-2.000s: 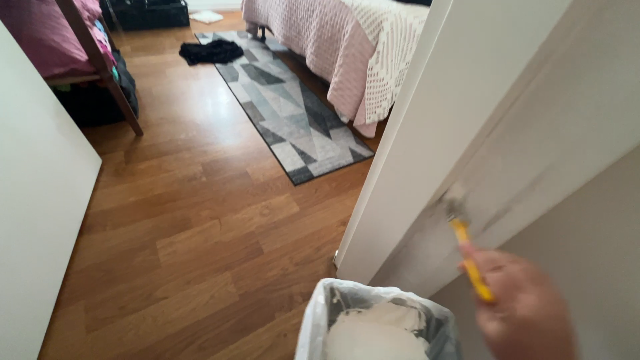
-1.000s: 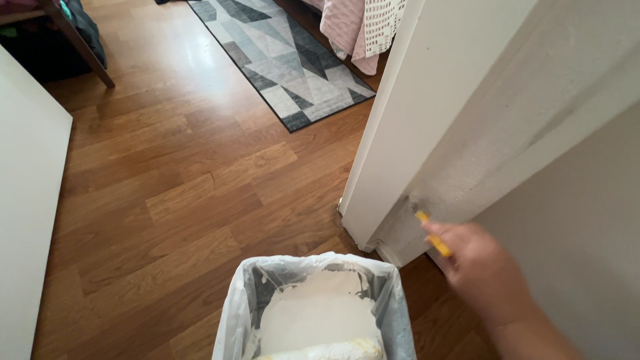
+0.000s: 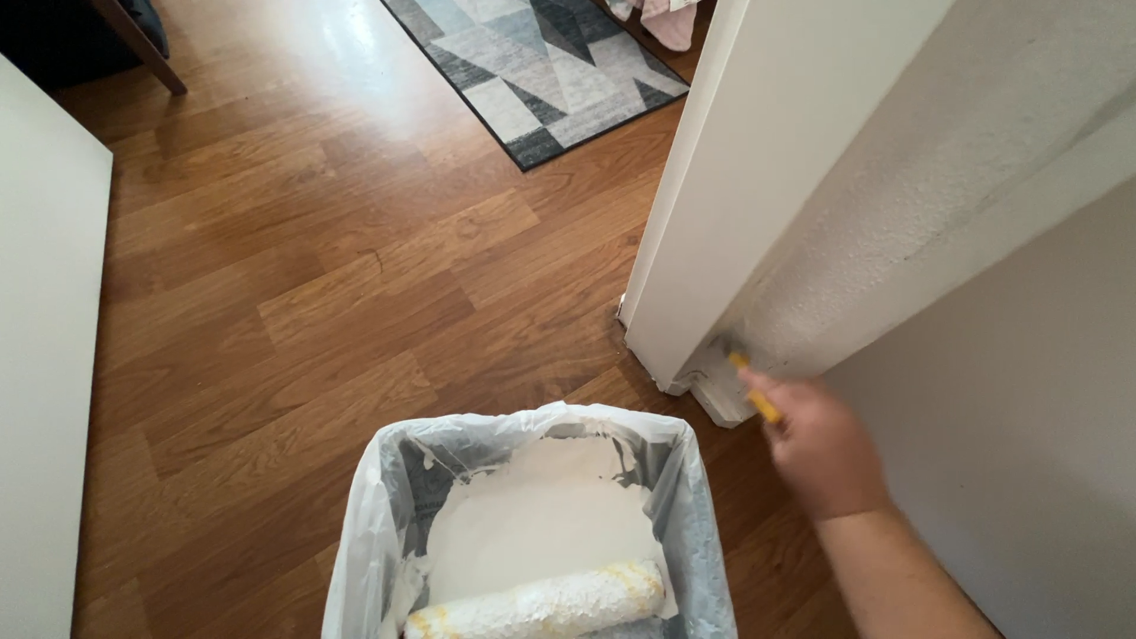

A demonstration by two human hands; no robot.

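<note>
My right hand (image 3: pixel 821 444) grips the yellow handle of a small paintbrush (image 3: pixel 754 390). Its dark bristles touch the white wall strip beside the door frame (image 3: pixel 737 222), low down near the baseboard (image 3: pixel 721 399). The wall surface there looks wet and bumpy, with a greyish streak higher up. Left of the hand stands a paint tray or bucket lined with a white plastic bag (image 3: pixel 364 497), holding off-white paint (image 3: pixel 541 524). A paint roller (image 3: pixel 541 603) with a white, yellow-flecked cover lies at its near end. My left hand is out of view.
Wood-look flooring (image 3: pixel 355 293) spreads beyond the lined container. A grey patterned rug (image 3: pixel 568 80) lies past the door frame, with pink fabric (image 3: pixel 667 22) hanging at its edge. A white panel (image 3: pixel 49 355) stands at the left, and a brown wooden leg (image 3: pixel 146 44) at the upper left.
My right hand and the brush have moved down the wall strip to near the baseboard. The view has tilted down, showing more of the container and the roller.
</note>
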